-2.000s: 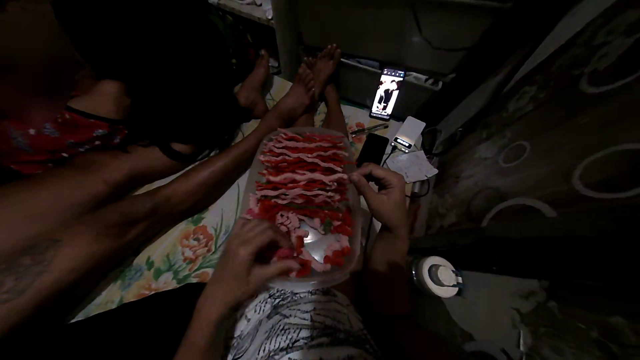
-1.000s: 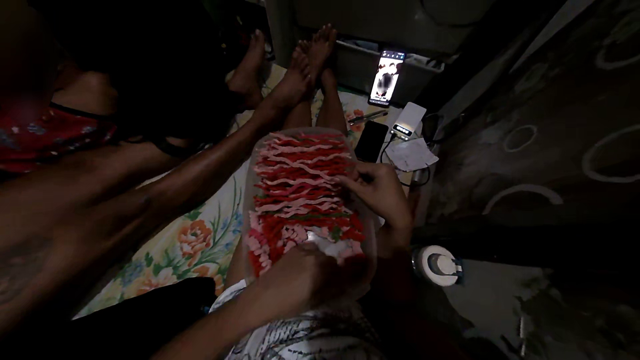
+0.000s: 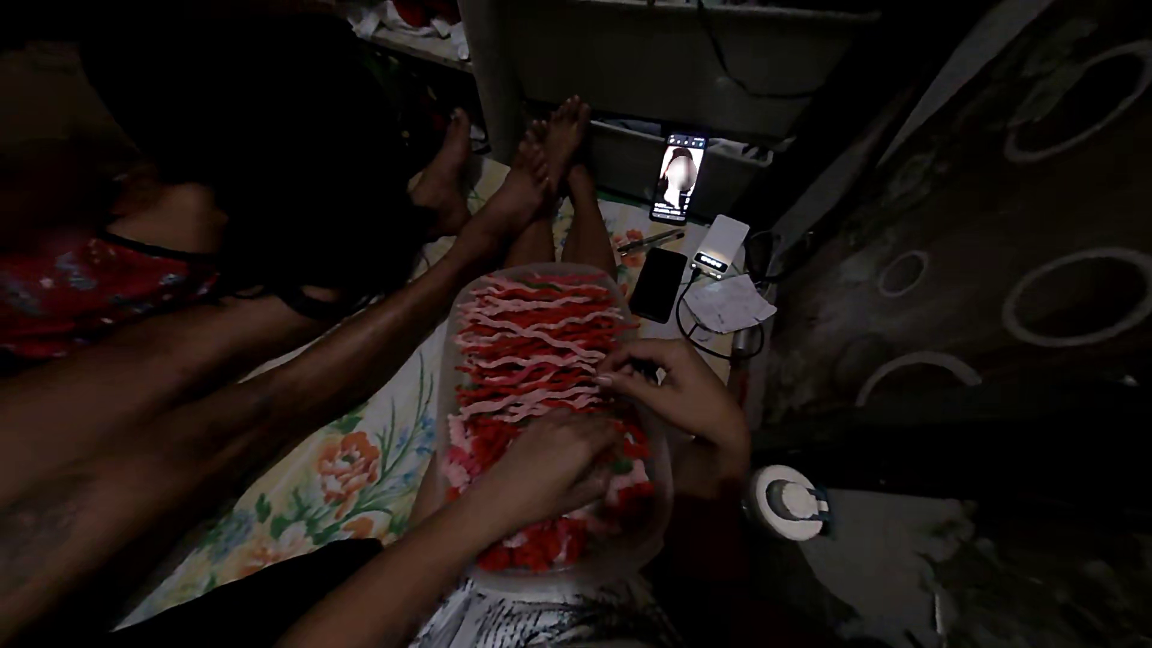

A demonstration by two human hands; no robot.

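Observation:
A clear plastic container rests on my lap. Across its far part lie wavy red and pink fuzzy strips, which look like crinkled chenille stems. Its near part holds a loose heap of small red and pink fuzzy pieces with a little green. My left hand reaches over the heap with fingers bent down; whether anything is between them is hidden. At the container's right side, my right hand has its thumb and forefinger close together at the ends of the strips; the dark picture does not settle what they pinch.
A lit phone stands upright beyond the container. Near it lie a dark phone, a pen, a white power bank with a cable and crumpled paper. Another person's legs stretch along the left. A round white-lidded container stands at right.
My left hand has moved within the near part of the container, and now lies over the loose pieces close to the strips. My right hand stays at the container's right side.

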